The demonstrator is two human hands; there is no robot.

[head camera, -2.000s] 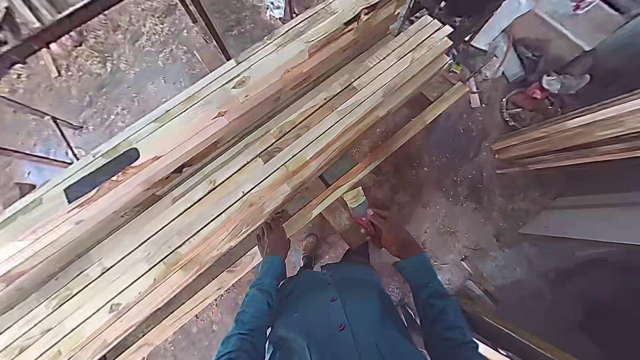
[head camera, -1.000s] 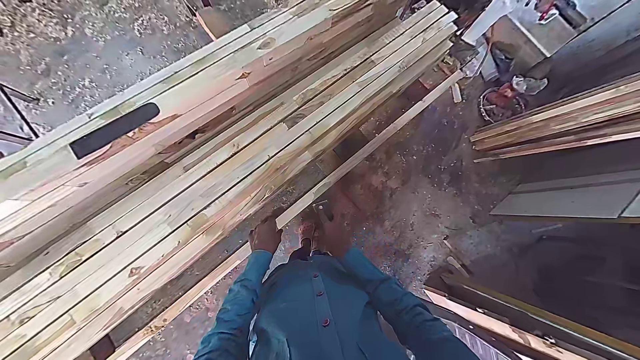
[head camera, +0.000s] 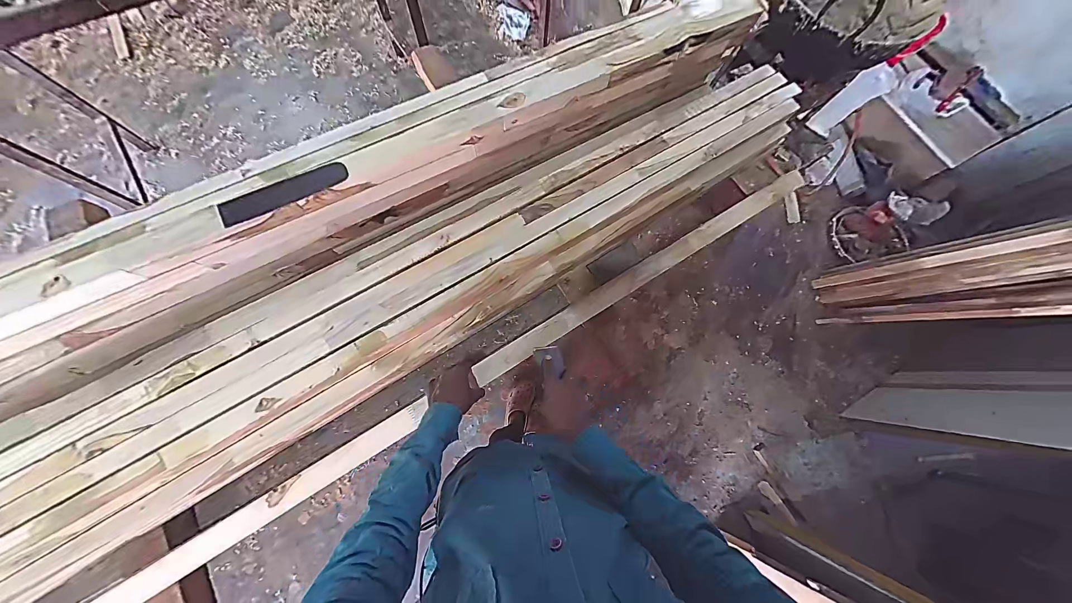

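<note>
My left hand (head camera: 455,387) is at the near end of a narrow wooden strip (head camera: 636,272), its fingers against the end. My right hand (head camera: 563,404) is blurred; it holds a small flat-bladed tool, seemingly a putty knife (head camera: 549,360), close to the strip's edge. A second pale strip (head camera: 276,502) runs from beside my left hand to the lower left. Beyond both hands lie long finger-jointed wooden boards (head camera: 419,285) side by side, with a dark oblong slot or patch (head camera: 283,194) on the farther board.
More boards (head camera: 946,276) lie at the right above a pale panel (head camera: 963,410). A round basket-like container (head camera: 868,233) and a cluttered box (head camera: 938,126) stand at the upper right. Metal bars (head camera: 75,100) cross the upper left. Timber pieces (head camera: 829,557) lie at the lower right.
Two seconds ago my right hand held a flat tool with a red part, farther right of my left hand. The near strip's end now lies at my left hand. The view has shifted.
</note>
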